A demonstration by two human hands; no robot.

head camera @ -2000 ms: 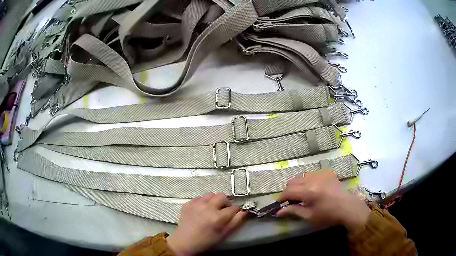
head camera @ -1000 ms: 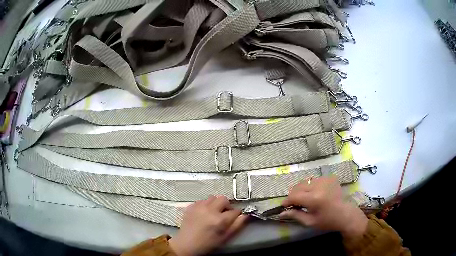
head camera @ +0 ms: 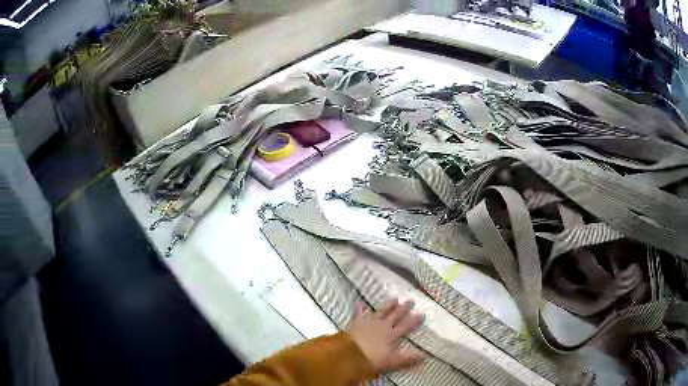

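Note:
Several grey-beige webbing straps lie side by side on the white table, running from upper left to the bottom edge. Silver snap hooks sit at their far left ends. My left hand lies flat over the straps at the bottom centre, fingers spread, palm down, gripping nothing. The sleeve is orange-brown. My right hand is out of the picture. The slider buckles of these straps are not in view.
A large heap of straps fills the right side. A smaller pile lies at the back left, beside a pink folder with a yellow tape roll and a dark red case. The table's left edge borders dark floor.
The view has swung left and up. Both hands were at the nearest strap with a dark tool; now only my left hand shows, spread on the straps. Tool and right hand have left view.

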